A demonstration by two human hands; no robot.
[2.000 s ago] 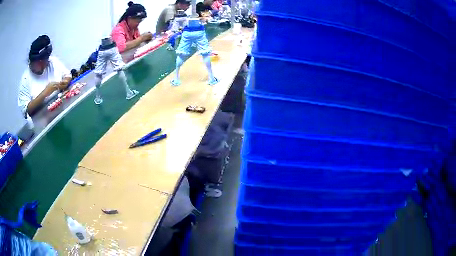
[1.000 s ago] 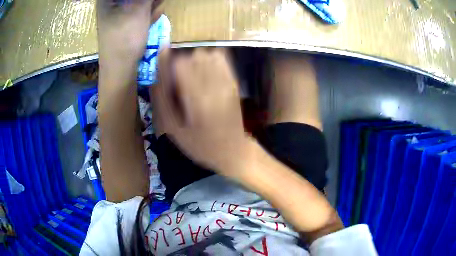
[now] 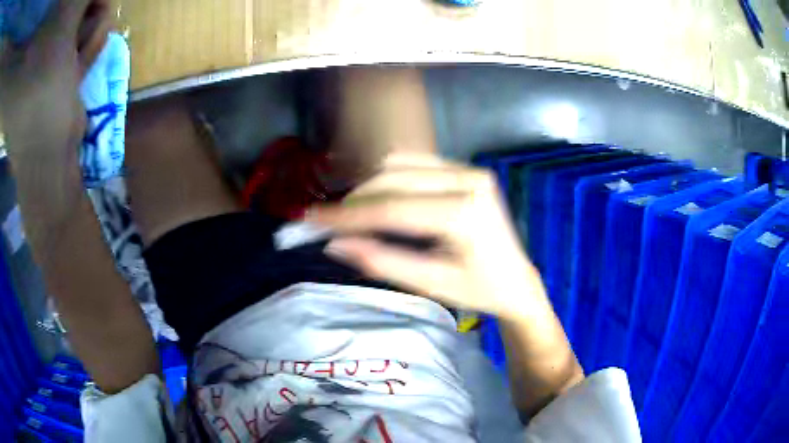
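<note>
My left hand [image 3: 56, 65] is at the upper left, partly cut off by the frame edge. It is closed around a pale-blue doll lower body [image 3: 24, 16], mostly hidden by the hand. A pale-blue and white doll shoe [image 3: 105, 112] with crossed dark straps shows beside the hand, over the bench edge. My right hand [image 3: 432, 229] is blurred, above my lap. It pinches a small white piece [image 3: 300, 234] between thumb and fingers; what the piece is, I cannot tell.
The tan bench [image 3: 346, 30] crosses the top. A blue tool handle [image 3: 753, 22] lies at its right, and a blue item [image 3: 458, 3] is cut off at the top. Stacked blue trays [image 3: 657, 260] stand on the right, more at lower left. A red stool [image 3: 290, 177] shows between my legs.
The view has turned right. My right hand has moved away from my left hand to above my lap, and a white piece now shows in its fingers. My left hand still holds the doll part.
</note>
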